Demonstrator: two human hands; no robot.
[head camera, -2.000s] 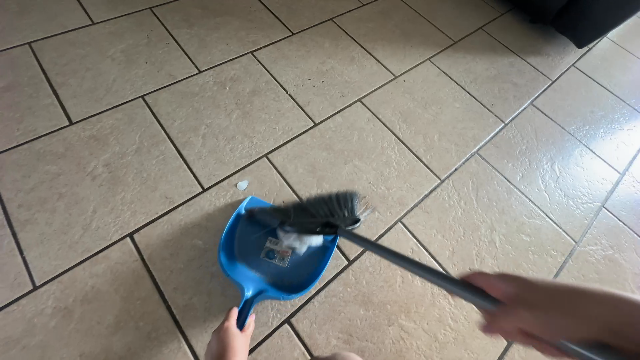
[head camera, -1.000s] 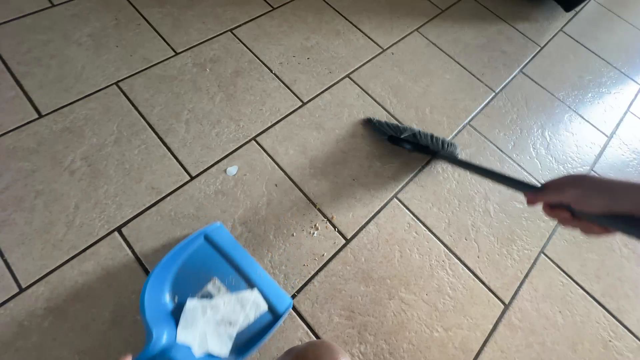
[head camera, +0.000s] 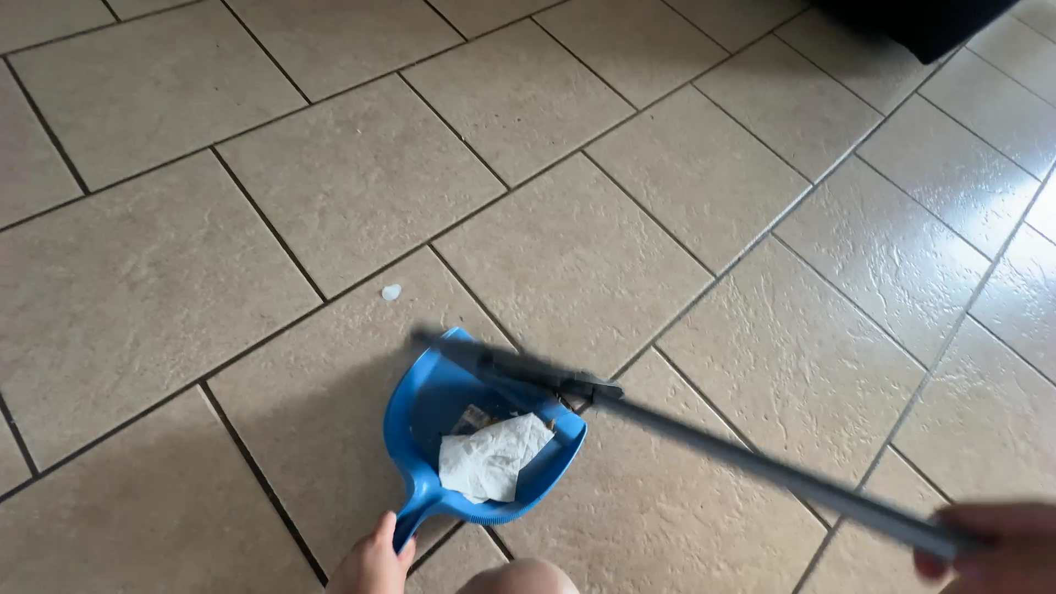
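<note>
A blue plastic dustpan (head camera: 400, 412) lies on the tiled floor, its handle gripped by my left hand (head camera: 375, 557). Inside the pan rest a crumpled white paper tissue (head camera: 487, 458) and some debris, partly hidden. My right hand (head camera: 990, 544), at the lower right edge and blurred, is closed around the grey handle of a broom (head camera: 767, 470). The dark broom head (head camera: 528, 371), blurred, is over the front lip of the dustpan. A small white scrap (head camera: 391, 292) lies on a tile beyond the pan, apart from it.
Beige floor tiles (head camera: 355, 198) with dark grout lines spread all around. A dark object (head camera: 916, 29), possibly furniture, stands at the top right. Light reflects off the tiles on the right. Part of a knee (head camera: 520, 577) shows at the bottom edge.
Since one second ago, the broom head has come from the right down to the dustpan's lip. Crumbs seen then on the floor beside the pan are no longer visible there. The view has shifted.
</note>
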